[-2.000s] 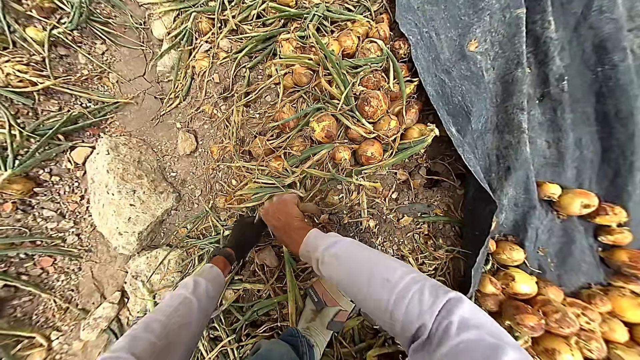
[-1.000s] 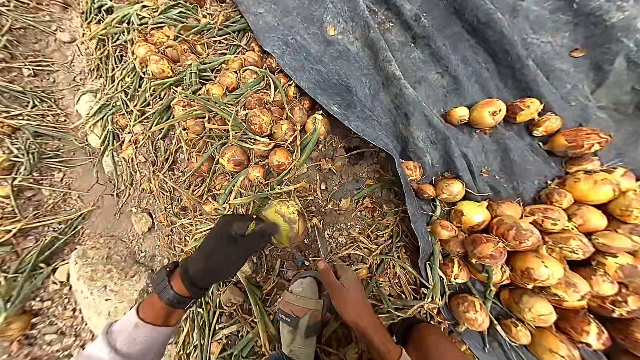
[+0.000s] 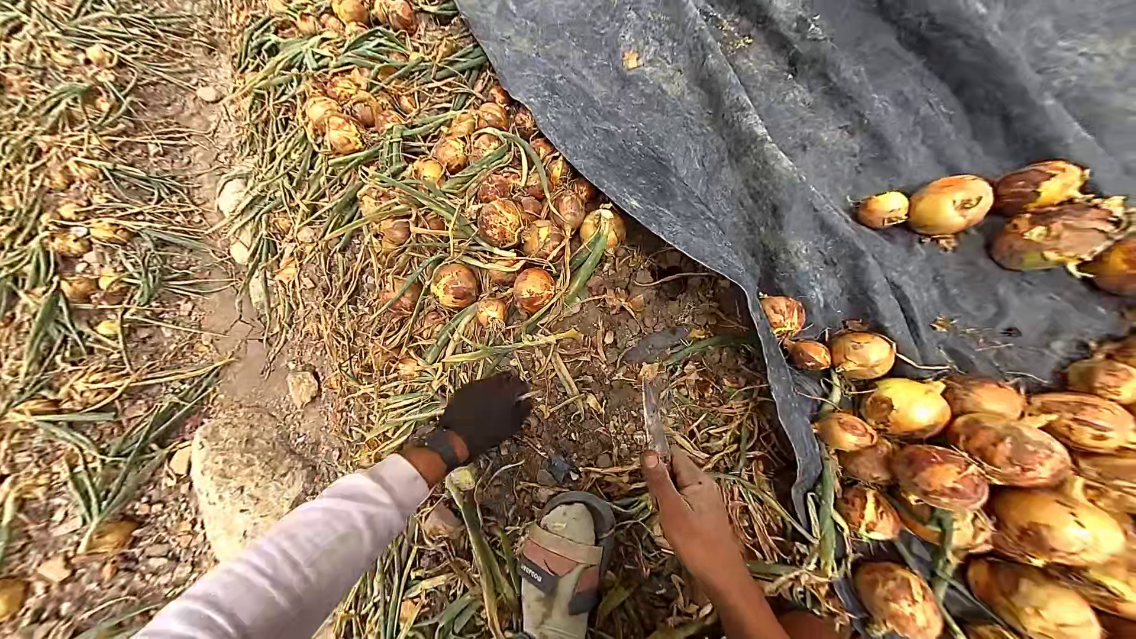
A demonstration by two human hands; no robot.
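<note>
My left hand [image 3: 486,413], in a black glove with a dark band at the wrist, is over the soil and dry leaves; its fingers are partly hidden, and whether it holds anything is not clear. To its right, my bare right hand [image 3: 695,510] grips a knife [image 3: 654,415], its blade pointing forward. Ahead of both hands lie onions [image 3: 454,286] with long green and dry leaves attached. On the right, trimmed onions [image 3: 1052,525] are heaped on a dark fabric sheet [image 3: 674,133].
My sandalled foot [image 3: 561,568] stands between the hands. A large pale stone [image 3: 244,479] lies at the left. More onion plants [image 3: 53,319] cover the ground at far left. The sheet's raised edge runs down beside the right hand.
The yellow-green onion that was at my left hand one second ago is no longer seen there. The view has swung right since the oldest frame, and the hands, together then, are now apart.
</note>
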